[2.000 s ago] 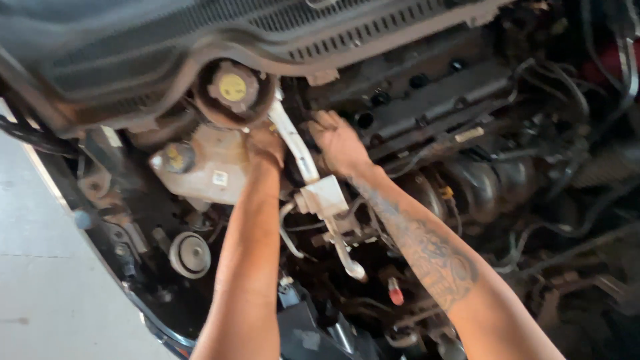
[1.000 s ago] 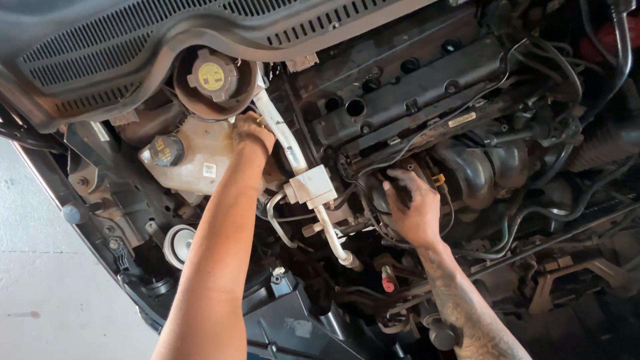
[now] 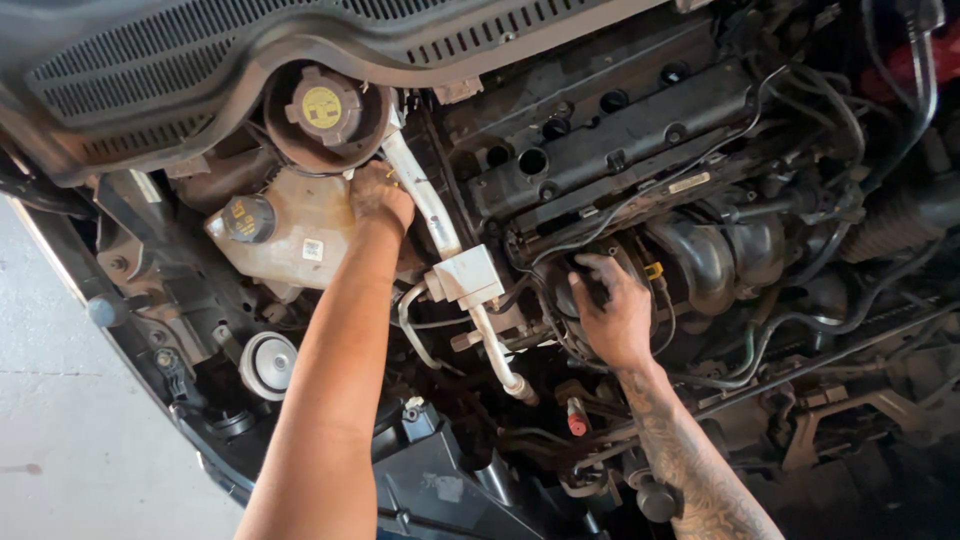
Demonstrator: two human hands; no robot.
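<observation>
My left hand (image 3: pixel 381 196) reaches down between the translucent coolant expansion tank (image 3: pixel 319 225) and a silver metal pipe (image 3: pixel 426 195); its fingers are hidden, so its grip cannot be seen. Above it is a brake fluid reservoir cap (image 3: pixel 321 105) with a yellow label. My right hand (image 3: pixel 613 307) rests at the black intake manifold (image 3: pixel 701 262), fingers apart and slightly curled, with nothing seen in it. A yellow clip (image 3: pixel 655 271) is just right of that hand. A metal block (image 3: pixel 471 276) on the pipe lies between both hands.
The black engine valve cover (image 3: pixel 615 154) has several round open holes along it. A slotted plastic cowl (image 3: pixel 480 56) overhangs the top. A round silver disc (image 3: pixel 268 365) sits at the left, a red-capped fitting (image 3: pixel 577 421) below, and a black plastic housing (image 3: pixel 442 480) near the bottom.
My right hand has moved from beside the pipe, near the valve cover's left end, down to the intake manifold. My left hand stays between the tank and the pipe.
</observation>
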